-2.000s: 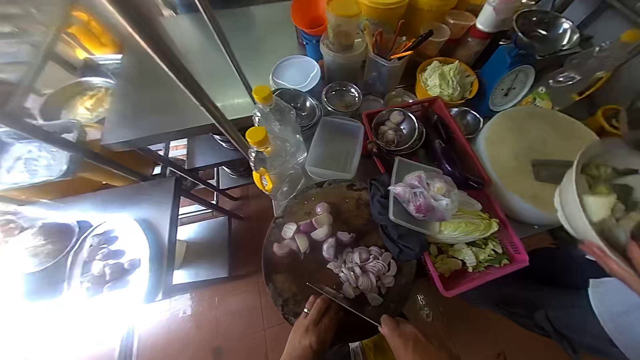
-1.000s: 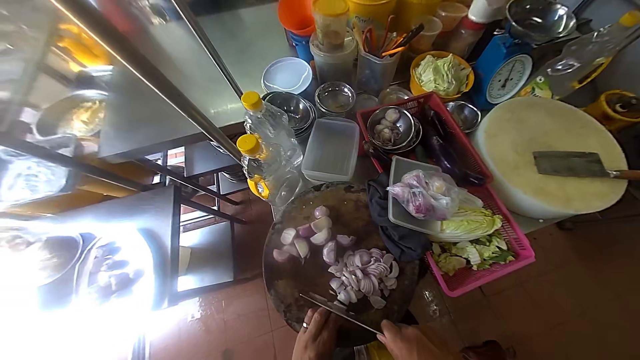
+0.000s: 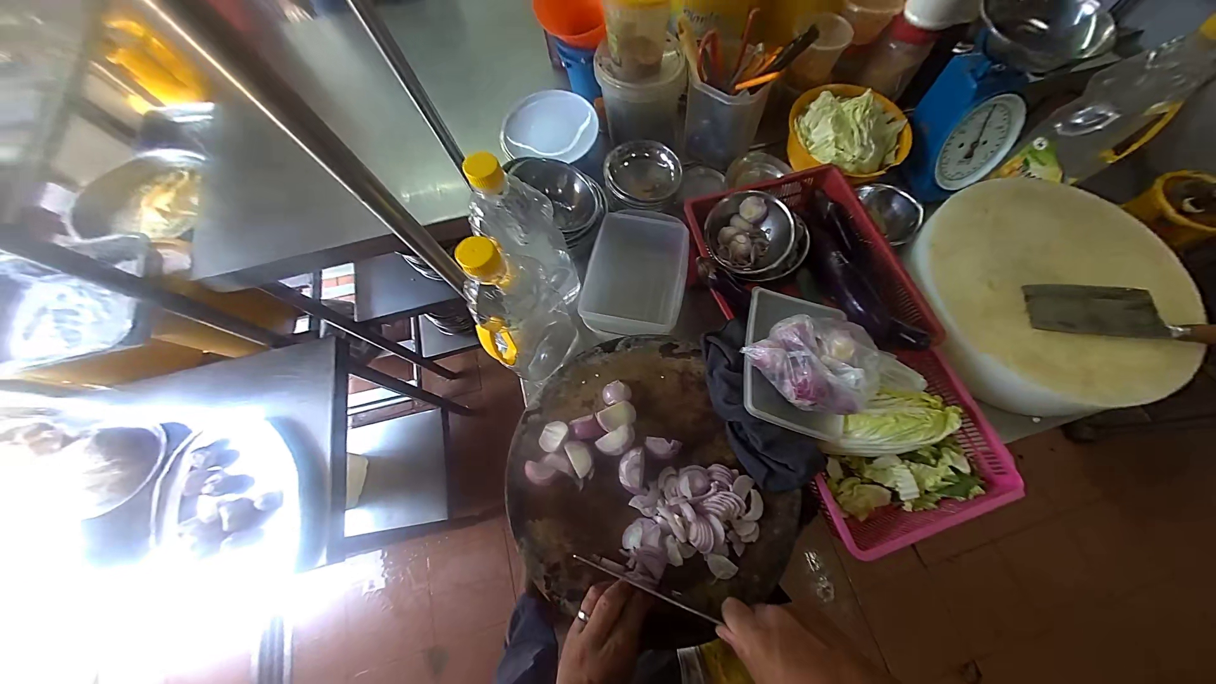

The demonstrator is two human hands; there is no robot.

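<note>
At the near edge of a round dark chopping board (image 3: 570,513), my right hand (image 3: 784,638) grips a knife (image 3: 655,591) by its handle. The blade reaches leftward, just beyond the fingertips of my left hand (image 3: 603,627). Those fingers are bent down, wear a ring, and hide whatever lies beneath them; some onion slices touch the far side of the blade. A heap of sliced red onion (image 3: 703,513) lies beyond the knife. Peeled onion pieces (image 3: 616,416) lie farther back on the left of the board.
A dark cloth (image 3: 750,418) overlaps the board's right side. Beyond it, a bag of onions (image 3: 817,361) rests on a plastic lid over a pink basket (image 3: 940,532). A cleaver (image 3: 1092,310) lies on a thick white block. Yellow-capped bottles (image 3: 484,256) and a plastic container (image 3: 636,271) stand behind the board.
Two seconds ago another person's hand held a bowl of vegetables at the right, over the white block; it is out of view now. My hands and the knife stay near the board's front edge.
</note>
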